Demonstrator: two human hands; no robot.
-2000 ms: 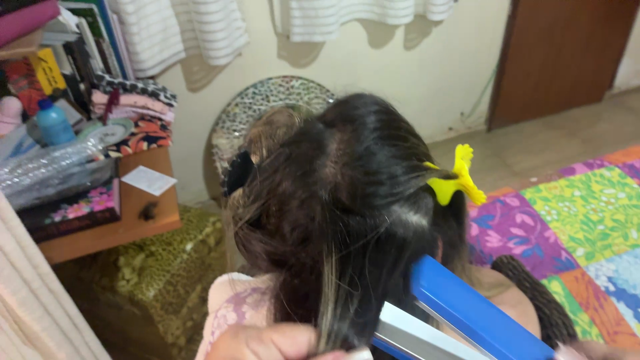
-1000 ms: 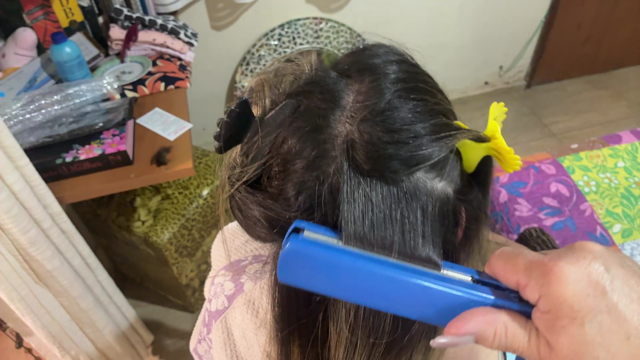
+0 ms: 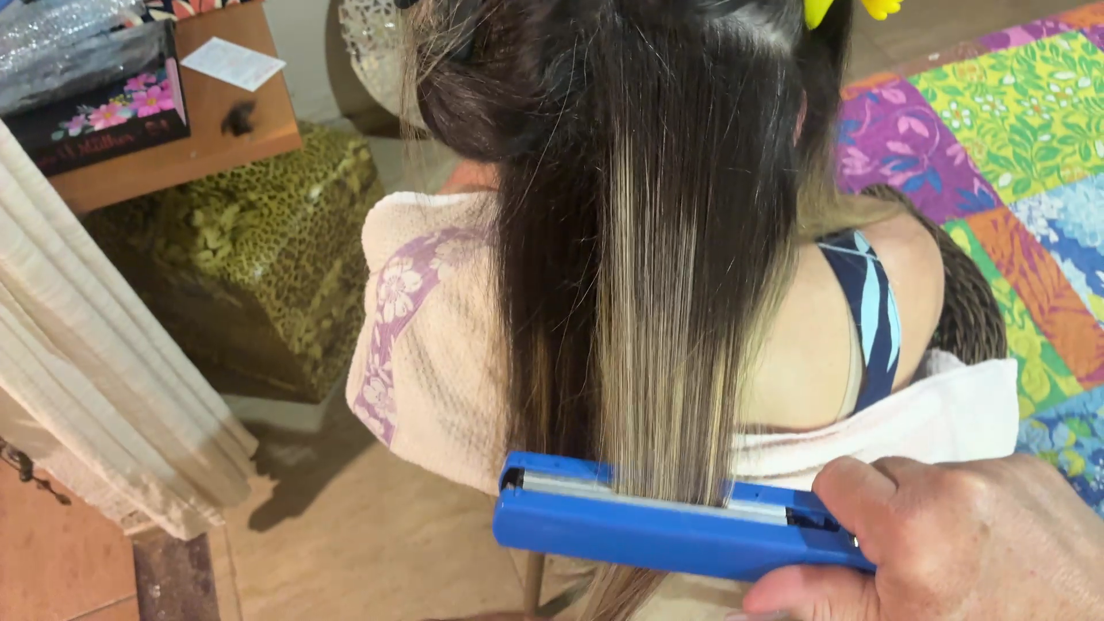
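Note:
My right hand (image 3: 957,543) grips a blue hair straightener (image 3: 673,526) at the lower right. Its plates are closed around a flat section of long dark hair with blond streaks (image 3: 660,345), close to the ends, which hang out below. The hair belongs to a seated person, seen from behind, with a patterned blue strap on the bare right shoulder. A yellow hair clip (image 3: 849,10) shows at the top edge. A pinkish towel (image 3: 440,345) with a purple floral band covers the left shoulder, and a white cloth (image 3: 940,423) lies across the back. My left hand is out of the frame.
A wooden shelf (image 3: 250,129) at the upper left holds a floral box (image 3: 112,121) and a white card (image 3: 233,64). Under it stands a leopard-print cube (image 3: 285,259). A cream curtain (image 3: 95,345) hangs at left. A patchwork cover (image 3: 1009,129) spreads at right, beside a dark woven chair back (image 3: 970,285).
The straightener has slid from near the upper part of the section down toward the hair ends. Two seconds ago it was at the lower right, with my left hand on the hair. The view has tilted down.

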